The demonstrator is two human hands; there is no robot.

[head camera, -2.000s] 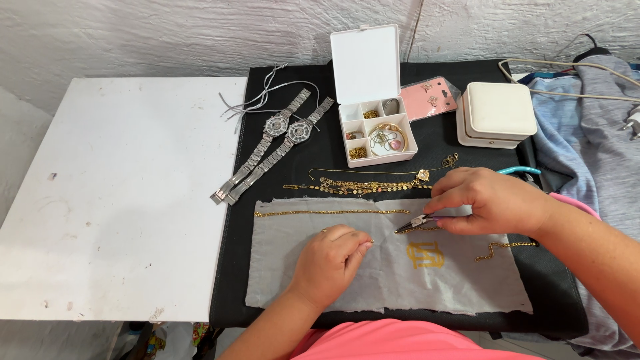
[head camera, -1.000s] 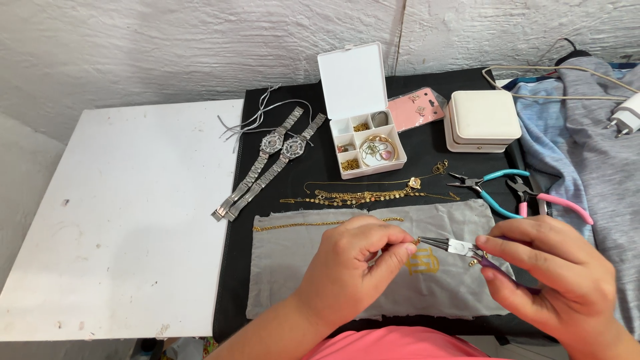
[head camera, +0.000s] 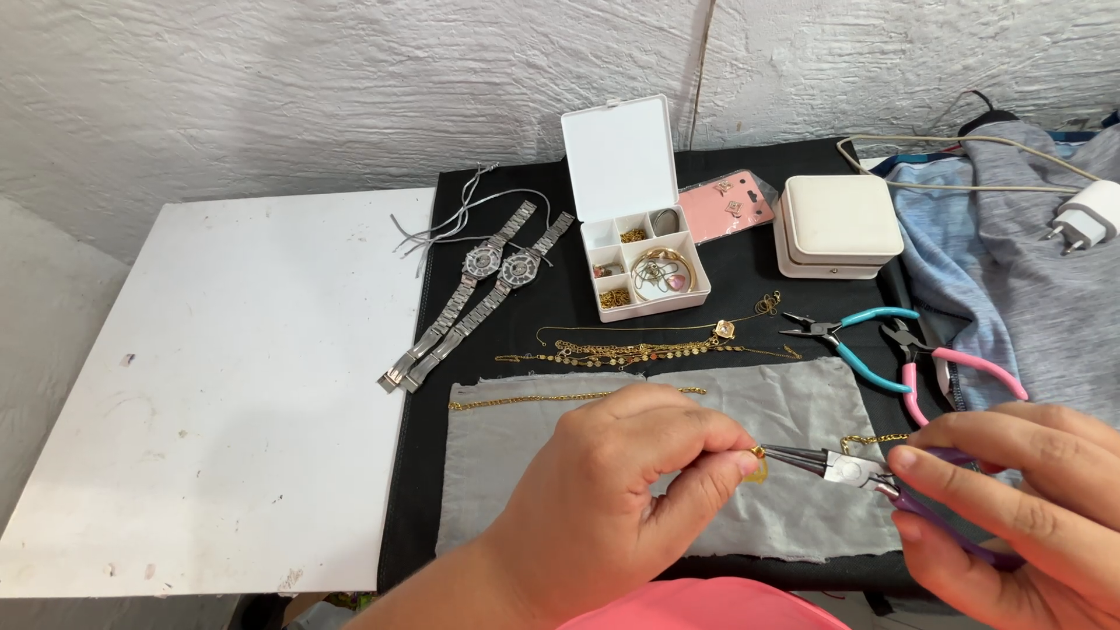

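Note:
My left hand [head camera: 626,481] pinches a small gold piece [head camera: 758,452] between thumb and forefinger; its exact form is too small to tell. The jaw tips of round-nose pliers [head camera: 853,471] with purple handles touch that piece, and my right hand [head camera: 1019,499] holds the handles. Beneath both hands lies a grey cloth [head camera: 516,455]. One gold chain [head camera: 534,399] stretches along the cloth's upper edge, and a short gold chain [head camera: 875,438] lies near its right side. More gold chains [head camera: 630,353] rest just beyond the cloth on the black mat.
Two metal-band watches [head camera: 518,267] with grey cords lie left of an open compartment box [head camera: 654,306] holding jewellery. Behind are a pink earring card [head camera: 731,208] and a cream box [head camera: 838,229]. Teal-handled pliers [head camera: 862,366] and pink-handled cutters [head camera: 912,350] lie at right, near clothing and a white charger [head camera: 1089,214].
Two seconds ago the pliers were low over the cloth in my right hand, away from my left. Since then both hands have come together at the small gold piece.

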